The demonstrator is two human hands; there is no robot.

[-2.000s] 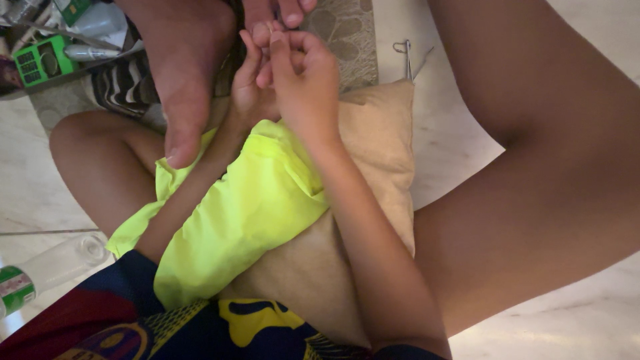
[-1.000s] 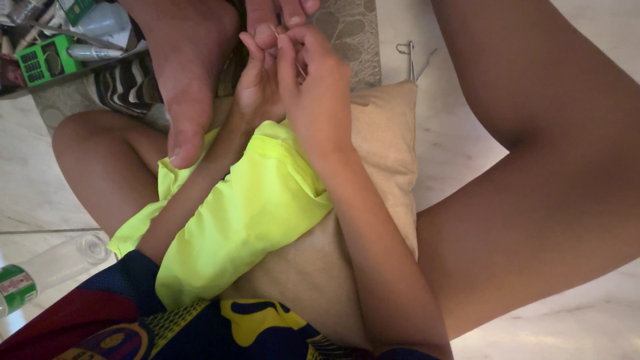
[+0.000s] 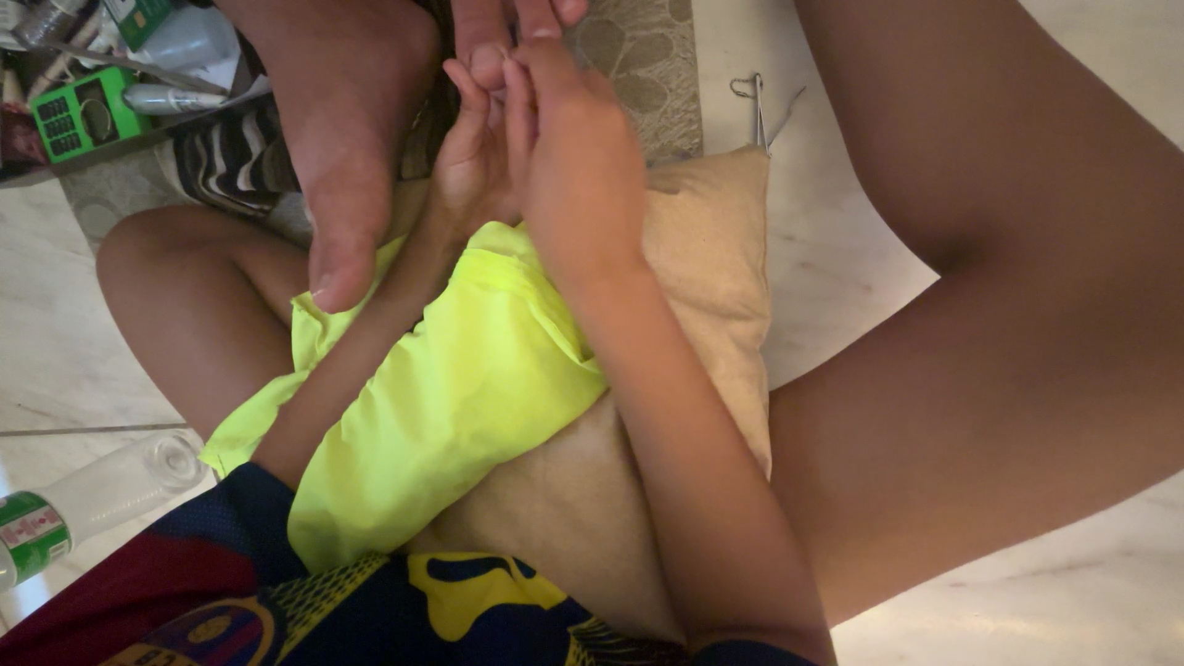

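My left hand (image 3: 474,153) is palm up at the top centre, its thumb beside the tip of another person's digit (image 3: 486,55); whether that is a finger or a toe I cannot tell. From the right, my right hand (image 3: 585,171) reaches to the same tip with thumb and fingers close together. Its fingertips partly cover the contact, so anything small between them is hidden. Under my forearms lie a neon yellow cloth (image 3: 444,388) and a beige cushion (image 3: 555,481) on my lap.
Another person's bare foot (image 3: 347,176) is left of my hands. A container of small items, including a green calculator-like object (image 3: 88,116), stands upper left. A clear plastic bottle (image 3: 111,486) lies lower left. A metal tool (image 3: 759,111) lies beyond the cushion on the marble floor (image 3: 777,194).
My right hand has shifted slightly and its fingers have changed position at the digit's tip. My left hand stays beside that digit. The cloth, cushion and foot have not plainly moved.
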